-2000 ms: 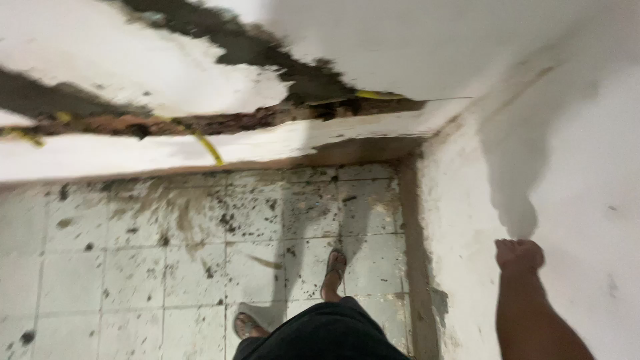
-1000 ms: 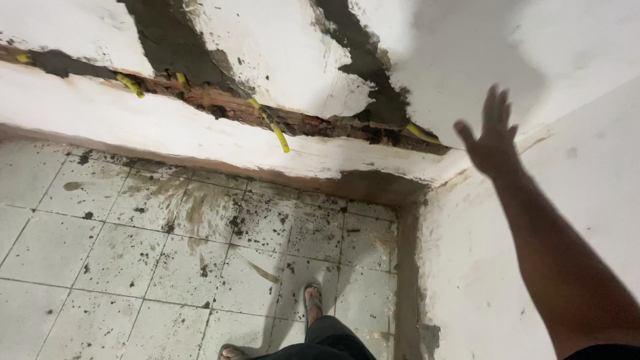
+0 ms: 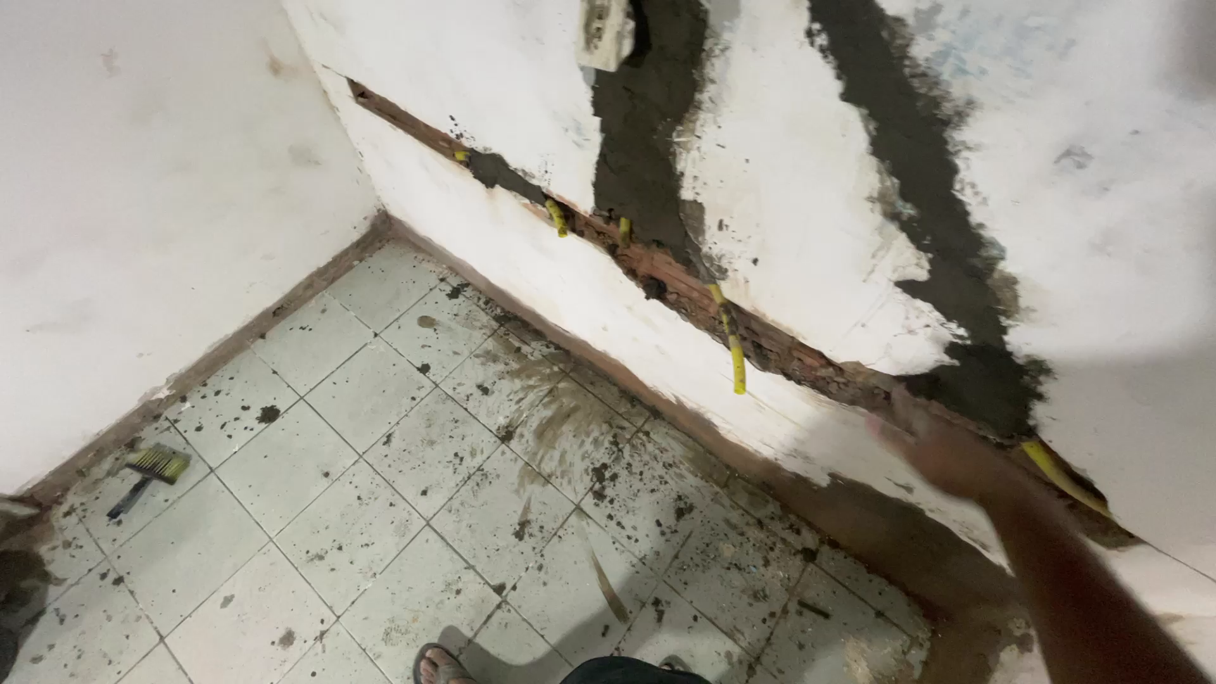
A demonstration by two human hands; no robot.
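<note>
My right hand (image 3: 936, 451), blurred, reaches in from the right edge over the horizontal channel (image 3: 779, 347) cut into the white wall. No held object shows in it; whether it touches the wall I cannot tell. Yellow corrugated conduit (image 3: 734, 347) sticks out of the channel left of the hand, and another yellow conduit piece (image 3: 1064, 480) lies in it to the right, behind the forearm. Dark fresh mortar bands (image 3: 651, 123) run up the wall from the channel. My left hand is out of view.
Pale floor tiles (image 3: 313, 513) carry crumbs and smears of mortar. A brush with yellowish bristles (image 3: 160, 463) lies on them at the left, near a dark object (image 3: 19, 589) at the edge. A pale electrical box (image 3: 605, 33) sits at the top. My sandalled foot (image 3: 442, 665) stands below.
The right hand has moved from the smooth wall at the right to over the channel. My view has swung left, bringing the left corner and the brush into sight.
</note>
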